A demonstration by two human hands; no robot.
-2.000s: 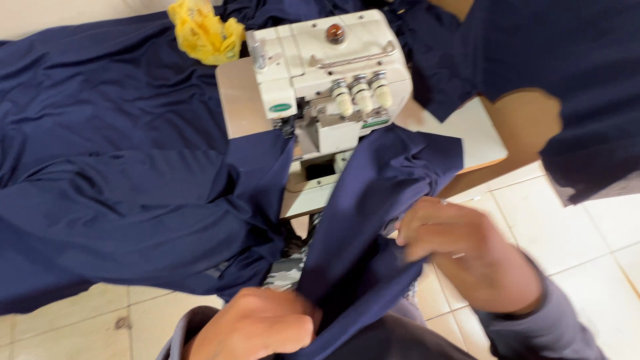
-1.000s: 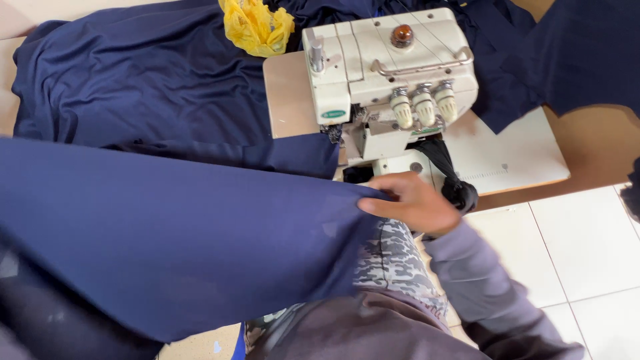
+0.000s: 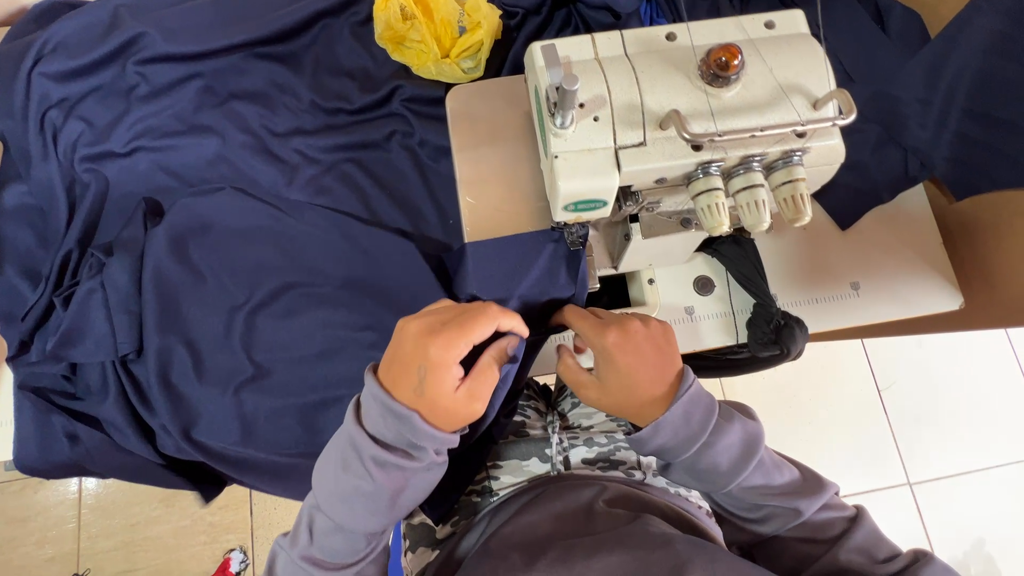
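A white overlock sewing machine (image 3: 688, 112) stands at the upper centre right. Navy fabric (image 3: 280, 296) spreads over the left side, and one edge of it lies under the presser foot (image 3: 571, 234). Just below the foot, my left hand (image 3: 452, 364) pinches a fold of this fabric between thumb and index finger. Close by on the right, my right hand (image 3: 624, 360) touches the fabric's edge with its index finger; whether it grips the cloth is hard to tell. The thumb of that hand is bent beneath.
A yellow plastic bag (image 3: 436, 36) lies on the cloth behind. Three tension dials (image 3: 750, 196) project from the machine's front. Knotted black cloth (image 3: 772, 324) hangs at the table edge, beside a printed ruler scale (image 3: 808, 301). More navy fabric (image 3: 952, 104) lies at the upper right.
The large navy panel that stretched across the front a second ago now lies down at the left. My left hand, out of view then, is back at the cloth beside my right hand.
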